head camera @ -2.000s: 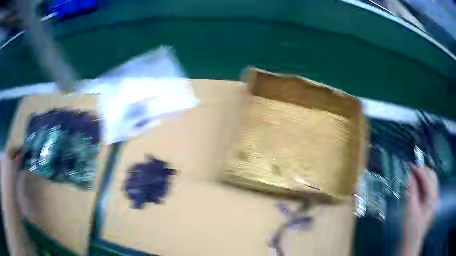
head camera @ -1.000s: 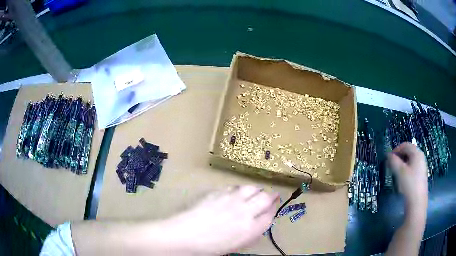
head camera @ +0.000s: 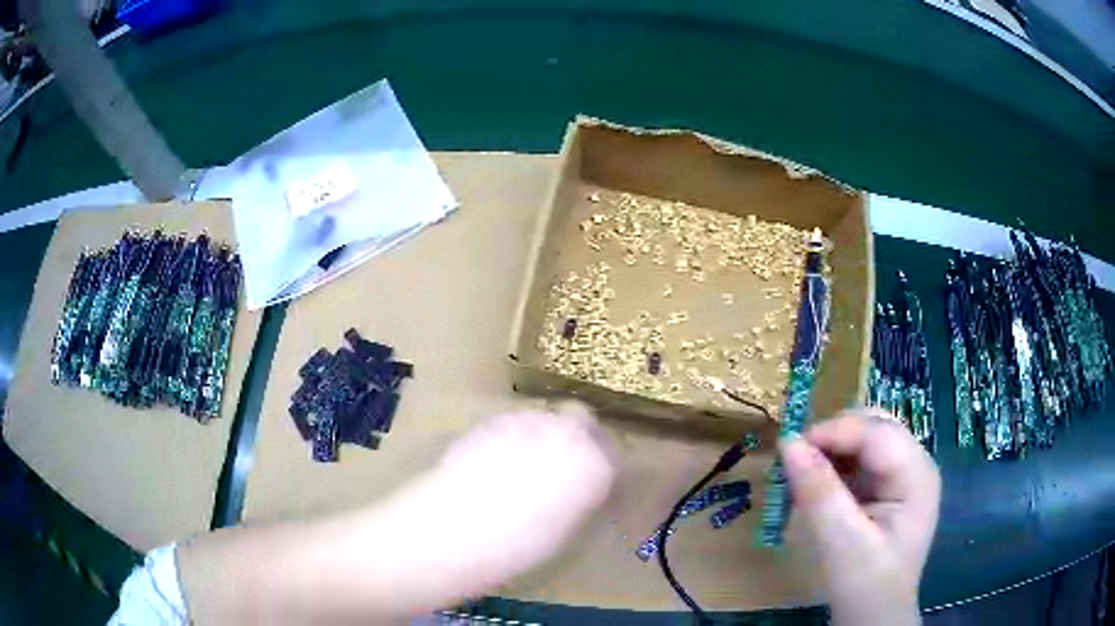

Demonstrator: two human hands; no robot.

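My right hand (head camera: 862,495) is shut on a pen circuit board unit (head camera: 800,379) at the box's front right corner. The unit stands lengthwise, its dark front section and metallic end over the box, its green end below my fingertips. My left hand (head camera: 526,495) is blurred over the cardboard in front of the box; its fingers are not clear. The black power lead (head camera: 680,501) lies between my hands, with a small plug and thin wire at the box's edge. Several small dark rectangular pieces (head camera: 730,504) lie beside the lead.
The cardboard box (head camera: 696,405) holds many tiny gold-tan parts and two dark pieces. A pile of dark rectangular pieces (head camera: 347,394) lies left of it. A labelled plastic bag (head camera: 355,214) is upper left. Unit stacks lie far left (head camera: 147,324) and far right (head camera: 1027,349).
My right hand has moved left from the right stacks, bringing a board unit to the box's corner. My left hand has drawn back left, away from the lead.
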